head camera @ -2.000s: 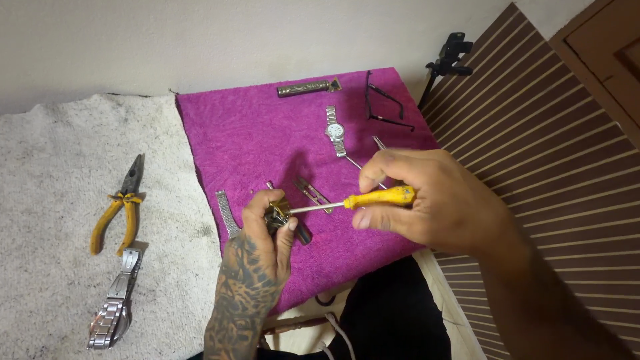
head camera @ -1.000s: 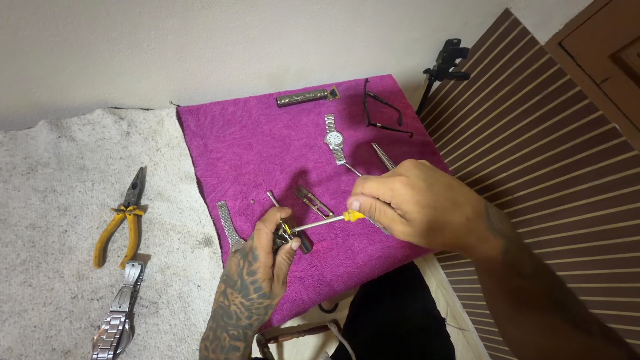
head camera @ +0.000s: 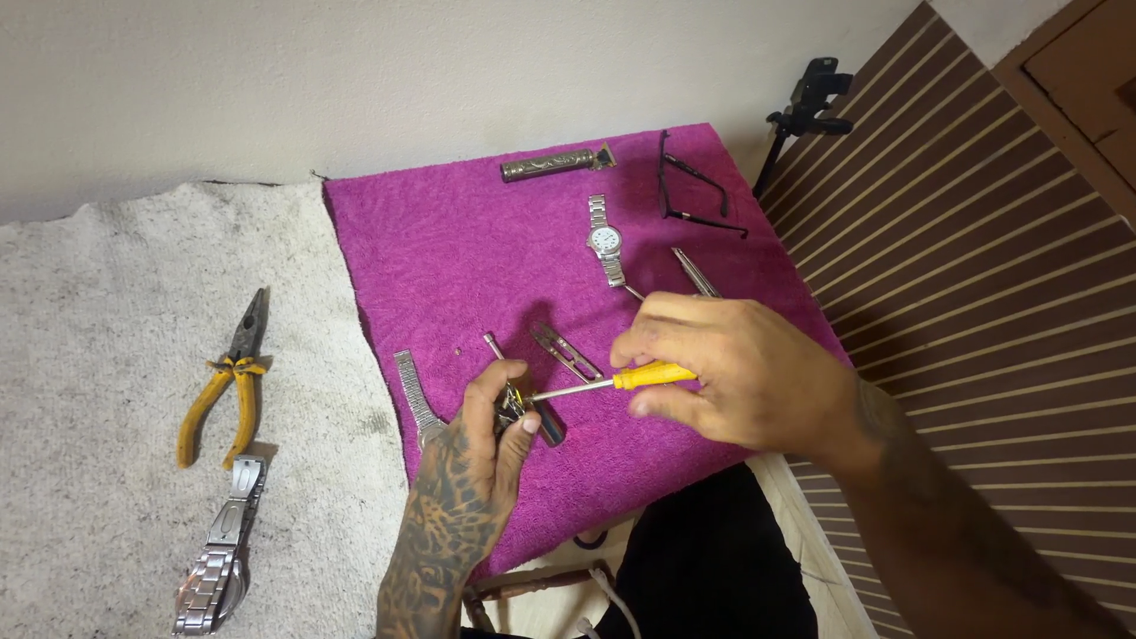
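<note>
Between the thumb and fingers of my left hand (head camera: 475, 453) is a small dark and shiny metal part (head camera: 512, 404), too covered to name. My right hand (head camera: 737, 373) grips a screwdriver (head camera: 657, 374) by its yellow handle, and the shaft's tip meets that part. Below the part lies a dark cylindrical tool (head camera: 548, 426); a thin metal rod (head camera: 493, 345) sticks out above the left fingers. Thread snips (head camera: 566, 351) rest on the magenta towel (head camera: 461, 248) just above the screwdriver shaft. A watch with a mesh-like metal band (head camera: 415, 390) is partly hidden behind my left hand.
On the towel's far part are an ornate metal hair trimmer (head camera: 550, 165), a steel wristwatch (head camera: 604, 240), black eyeglasses (head camera: 692, 213) and metal tweezers (head camera: 695, 271). Yellow-handled long-nose pliers (head camera: 232, 382) and a steel-banded watch (head camera: 213, 568) lie on the white cloth (head camera: 106, 355). A black phone holder (head camera: 812, 98) stands behind.
The yellow handle, mostly covered by my right hand one second ago, shows more now as the fingers have shifted on it. My left hand still holds the small part in about the same place.
</note>
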